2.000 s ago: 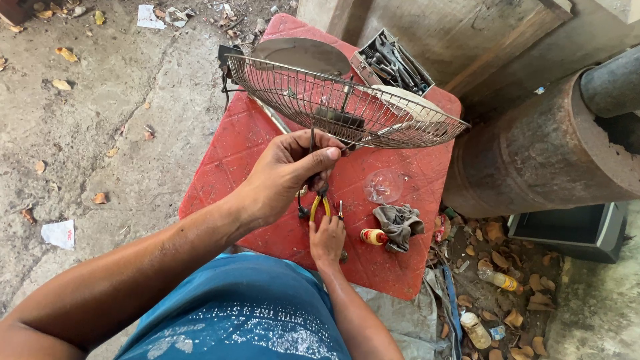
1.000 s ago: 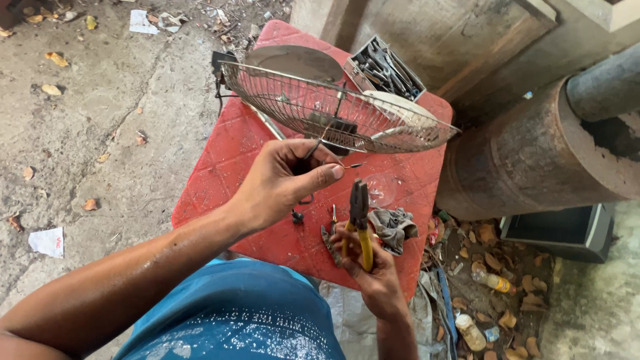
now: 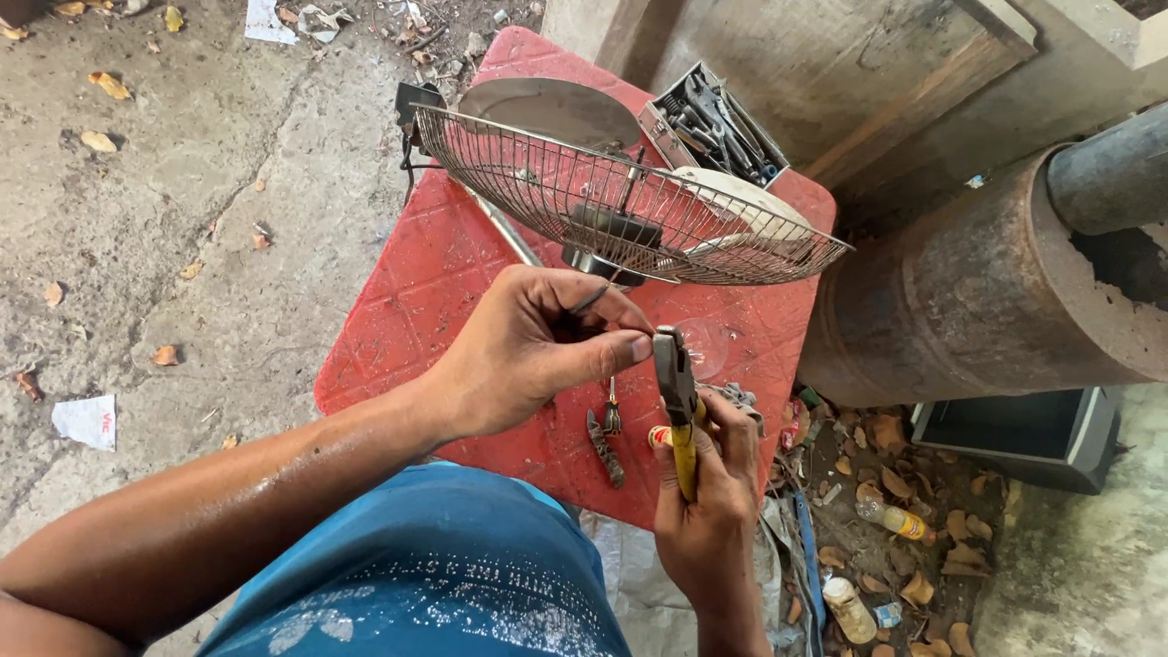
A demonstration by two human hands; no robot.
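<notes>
My left hand (image 3: 538, 351) pinches a thin wire (image 3: 593, 299) between thumb and fingers, in front of the fan motor (image 3: 602, 242). In my right hand (image 3: 716, 484) are pliers with yellow handles (image 3: 680, 392), held upright; their jaws meet the wire's end at my left fingertips, and whether they are closed on it I cannot tell. The wire guard of a fan (image 3: 547, 173) stands tilted behind both hands. Below them on the red table (image 3: 411, 283) lie a small screwdriver (image 3: 612, 415) and a knife-like tool with a wrapped handle (image 3: 605, 452).
A metal box of wrenches and other tools (image 3: 716, 123) sits at the table's back right. A grey rag (image 3: 735, 394), a clear round dish (image 3: 703, 347) and a red-and-yellow container (image 3: 659, 436) are near my right hand. A rusty drum (image 3: 922, 274) stands right of the table.
Two seconds ago my right hand was at the yellow-handled pliers on the table. It has since raised them, and their jaws have moved to my left fingertips.
</notes>
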